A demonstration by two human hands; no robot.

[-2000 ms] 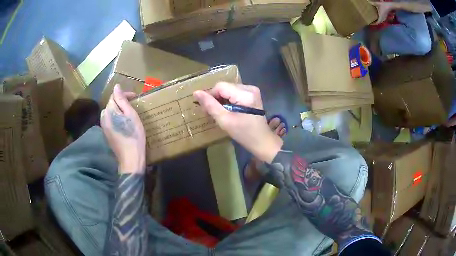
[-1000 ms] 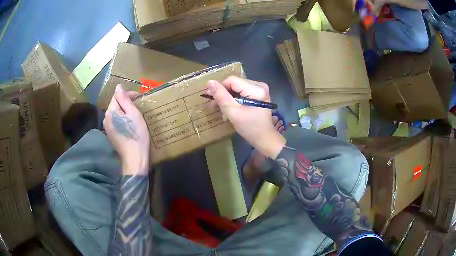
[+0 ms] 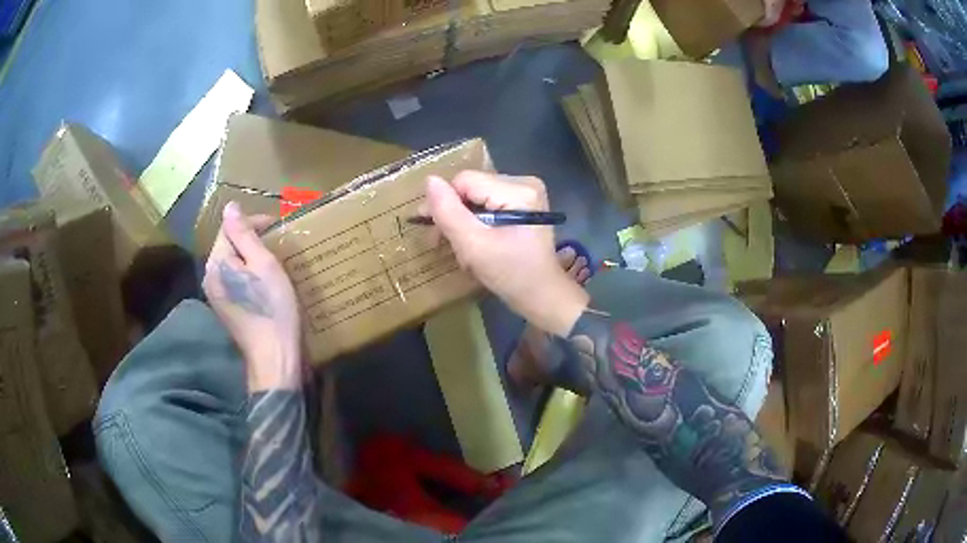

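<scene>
A brown shipping carton [image 3: 361, 308] is held tilted above the lap, its printed side with a table of text boxes facing up. My left hand [image 3: 249, 292] holds the carton's left end, thumb on the top edge. My right hand [image 3: 498, 228] grips a dark marker pen [image 3: 525, 217], its tip at or just above the printed table; contact is hard to tell. A short dark stroke shows near the tip. Glossy tape runs along the carton's upper edge. The carton's underside is hidden.
Another carton [image 3: 308, 154] with an orange-red sticker stands behind. More cartons are at left and at right [image 3: 848, 339]. Flat cardboard pads [image 3: 689, 138] lie at upper right, stacked cardboard [image 3: 424, 53] at the top. Pale strips [image 3: 472, 387] and a red item [image 3: 419, 483] lie between the legs.
The view has shifted slightly. The pen tip has moved a little left on the printed table. The orange and blue roll, lifted by the other person a second ago, is no longer visible.
</scene>
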